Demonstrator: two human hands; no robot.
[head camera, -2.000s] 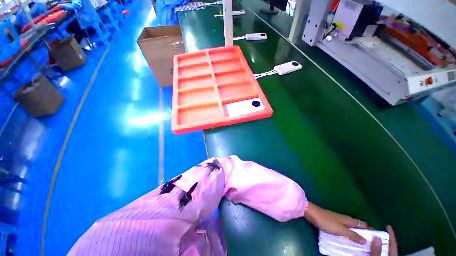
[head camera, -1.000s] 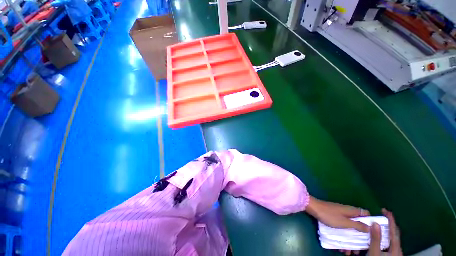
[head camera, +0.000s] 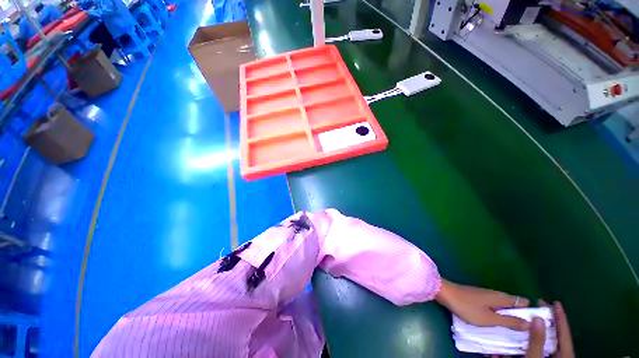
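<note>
A group of white power banks (head camera: 494, 337) sits side by side at the lower right, low on the dark green surface. My left hand (head camera: 480, 305), in a pink sleeve with a ring on one finger, lies over their left and far side. My right hand (head camera: 553, 332) is partly cut off by the bottom edge; its fingers grip the right end of the group. The exact number of units cannot be told. A red-orange compartment tray (head camera: 303, 112) holds one white power bank with a black oval (head camera: 347, 137) in its near right pocket.
White units with cables spread lie beyond the tray, one nearer (head camera: 419, 84) and one farther (head camera: 366, 34). A pale post (head camera: 318, 21) stands behind the tray. A cardboard box (head camera: 225, 66) is beside the line. A grey-white machine (head camera: 546, 77) is at the upper right.
The view has shifted slightly, so the tray and units appear a little moved in the picture. Both hands stay on the white group, with only small finger movements.
</note>
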